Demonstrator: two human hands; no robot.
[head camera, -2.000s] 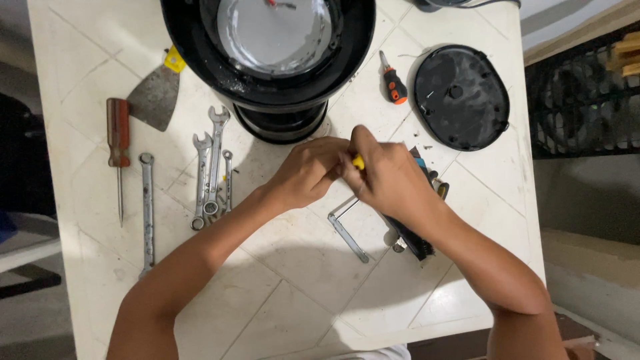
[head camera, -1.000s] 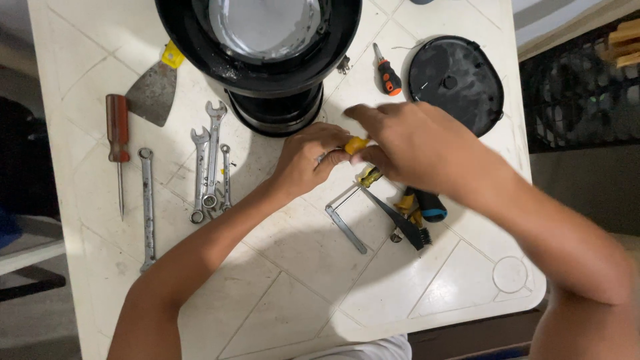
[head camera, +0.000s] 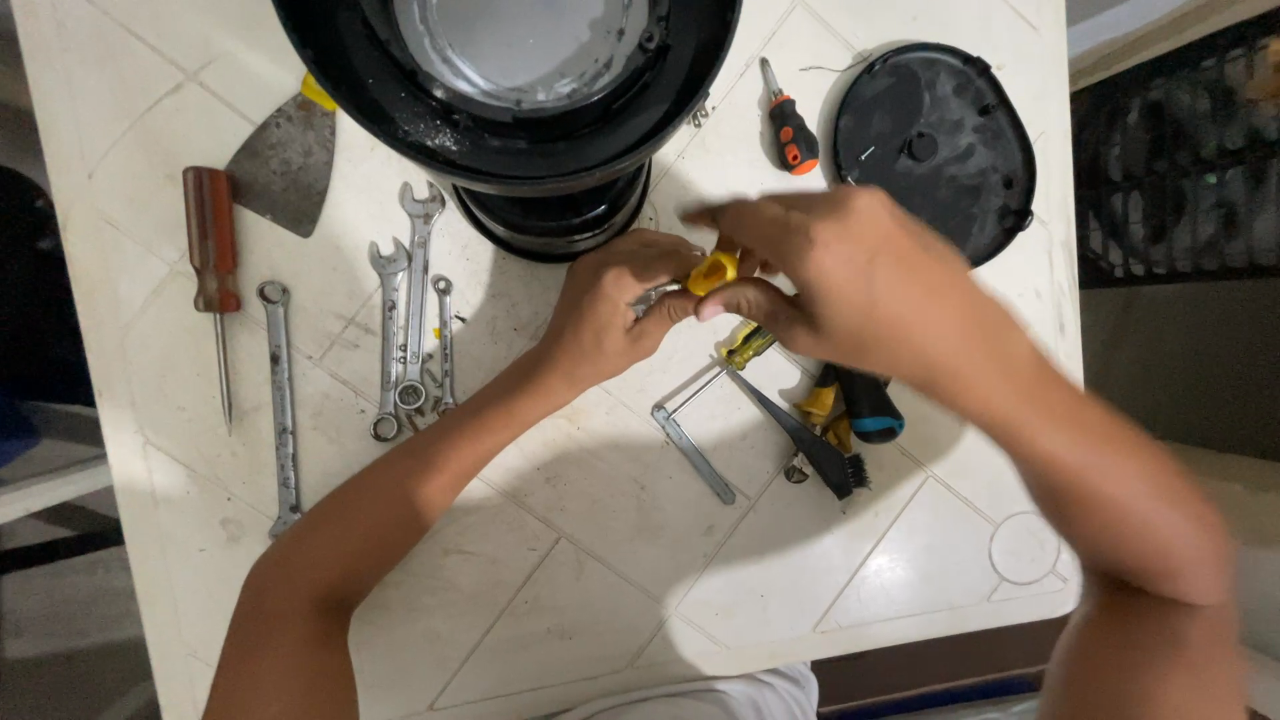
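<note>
My left hand grips a small metal part, mostly hidden by the fingers, just below the black round appliance housing. My right hand has thumb and fingers at a yellow piece, which seems to be a tool handle; the metal part runs toward it. Below the hands lie a yellow-handled screwdriver, a flat metal L-shaped piece, a black brush and a blue-and-black handle.
Left on the white table lie a red-handled screwdriver, a scraper and several wrenches. A stubby screwdriver and a round black cover holding a small screw lie at the upper right.
My right hand has lifted and spread its fingers more around the yellow piece, uncovering the yellow-handled screwdriver and other tools beneath it. My left hand stays near the housing.
</note>
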